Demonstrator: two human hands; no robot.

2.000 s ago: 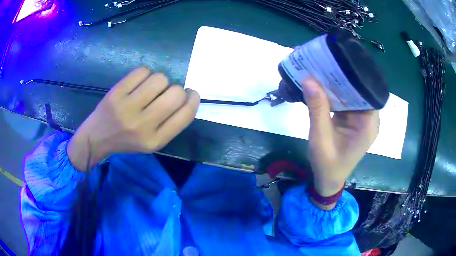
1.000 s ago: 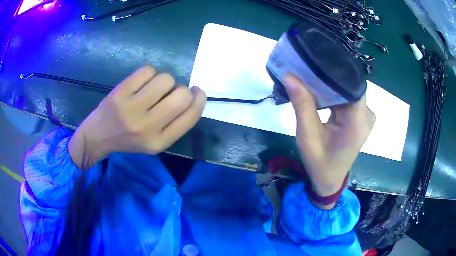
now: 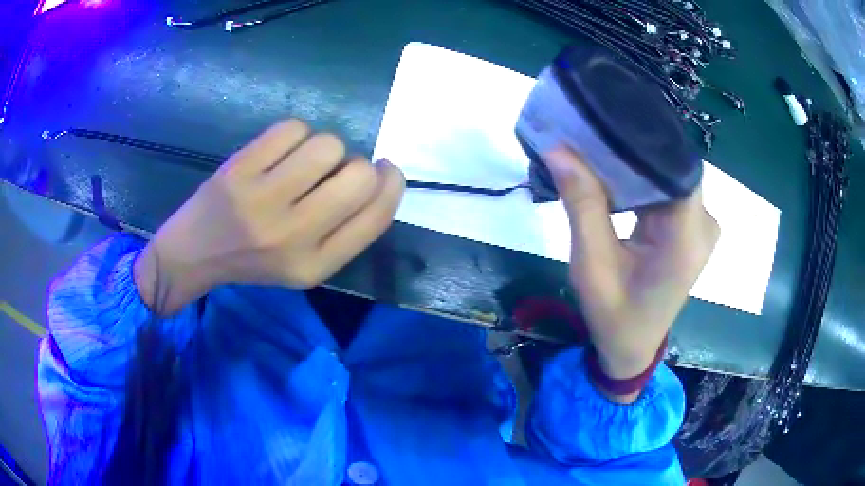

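My left hand (image 3: 280, 209) is closed on a thin black cable (image 3: 460, 187). One cable end lies over the white sheet (image 3: 446, 104); the other runs left across the green mat to a small pale tip. My right hand (image 3: 635, 247) holds the black glue bottle (image 3: 607, 128) with a pale label, tilted with its base up to the right and its nozzle side down to the left. The bottle's lower end is at the cable's right end and hides the square end piece. A dark red band is on my right wrist.
Black cable bundle with pale tips (image 3: 664, 47) lies at the back. Another bundle (image 3: 818, 237) hangs over the right table edge. A small white cap (image 3: 794, 107) and clear plastic bag (image 3: 830, 33) are upper right. Two cable ends (image 3: 230, 26) lie upper left. Purple glare is far left.
The bottle has moved left and tilted more base-up since the first frame, now covering the cable's end piece. My left hand stays closed on the cable, slightly further right in view.
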